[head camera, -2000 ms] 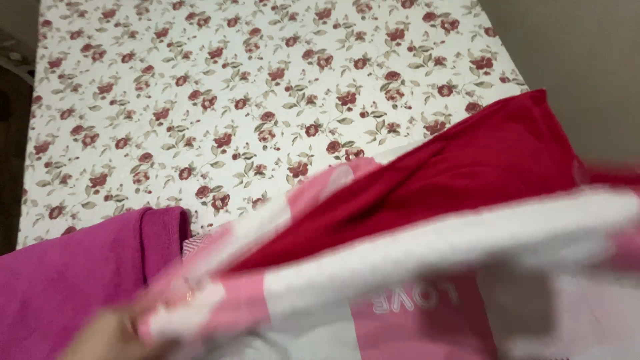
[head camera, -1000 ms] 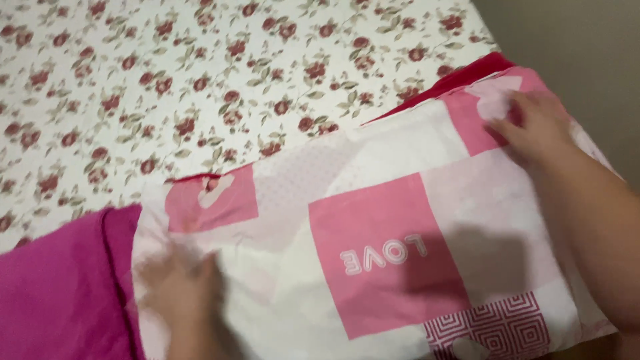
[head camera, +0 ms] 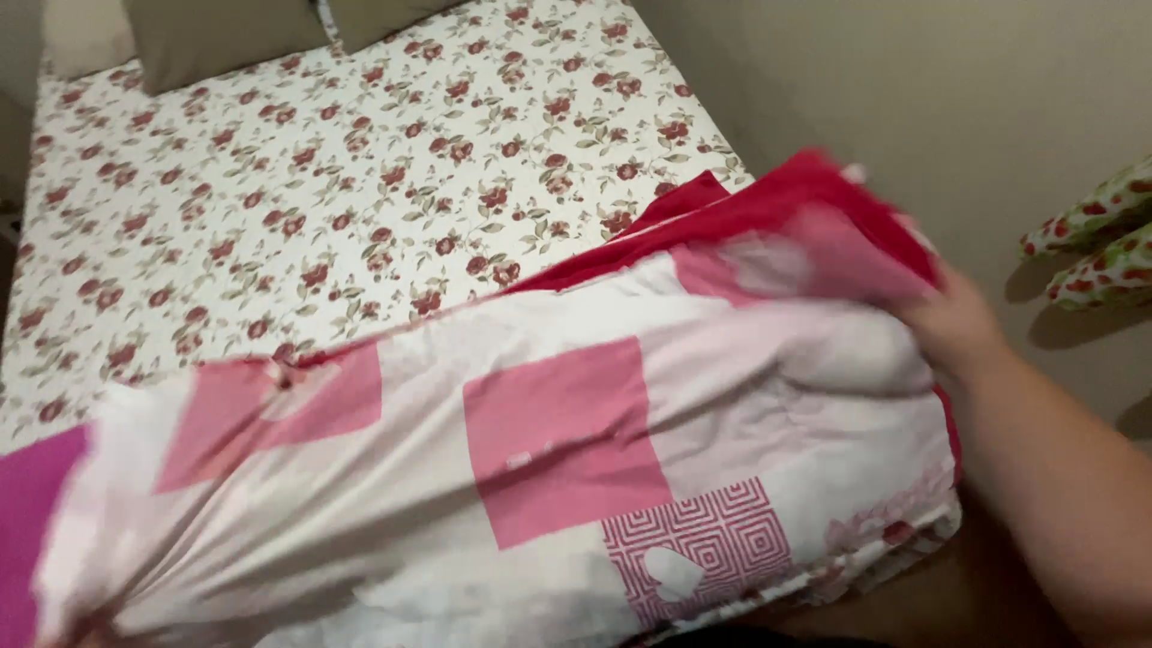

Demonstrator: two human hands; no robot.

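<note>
A pink and white patchwork-print blanket (head camera: pixel 567 432) with a red underside lies folded across the near part of the bed. My right hand (head camera: pixel 958 315) grips its right edge and lifts that corner, so that the red side (head camera: pixel 801 180) shows. At the bottom left corner of the view, my left hand (head camera: pixel 85 630) is mostly hidden at the blanket's bunched near edge; its fingers cannot be made out. Creases run from there across the print.
A floral fitted sheet (head camera: pixel 360 198) covers the mattress, with brown pillows (head camera: pixel 225 40) at the far end. Magenta cloth (head camera: pixel 36 522) lies at the left. A bare wall (head camera: pixel 900 90) stands to the right, with strawberry-print cloth (head camera: pixel 1102 234) beside it.
My right hand has gone from lying on the blanket's far right corner to raising its right edge. My left hand has moved down towards the near left. The view has tilted up to the pillows.
</note>
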